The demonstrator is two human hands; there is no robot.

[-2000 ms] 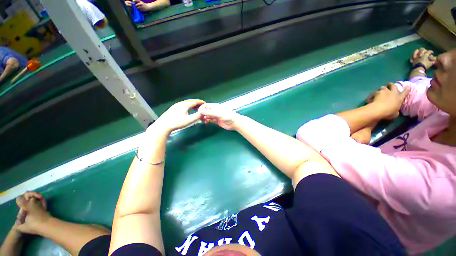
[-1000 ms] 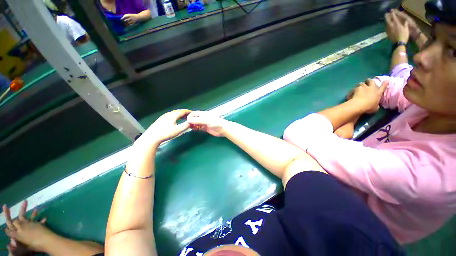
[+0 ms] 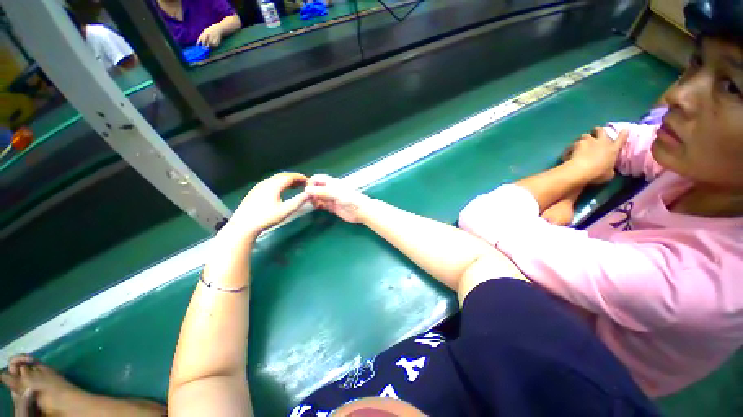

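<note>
My left hand [image 3: 273, 202] and my right hand [image 3: 335, 198] are bare and meet fingertips to fingertips at the edge strip [image 3: 419, 151] of the green workbench [image 3: 342, 277]. No object shows in them. The fingers of my right hand are partly curled and blurred, so their exact hold on my left fingers cannot be told. A thin bracelet [image 3: 222, 286] is on my left wrist. Both forearms rest over the glossy bench top.
A slanted white post [image 3: 134, 134] rises beside my left hand. The dark conveyor [image 3: 326, 122] runs beyond the strip. A person in pink [image 3: 635, 269] sits close at right. Another person's hands [image 3: 37, 387] lie at lower left. Across are workers, a bottle [image 3: 269, 13] and a blue item [image 3: 313, 10].
My hands keep their pose, shifted slightly left in view as the camera turned. The lower-left neighbour's spread fingers have closed together. The far hands beyond the person in pink are no longer visible.
</note>
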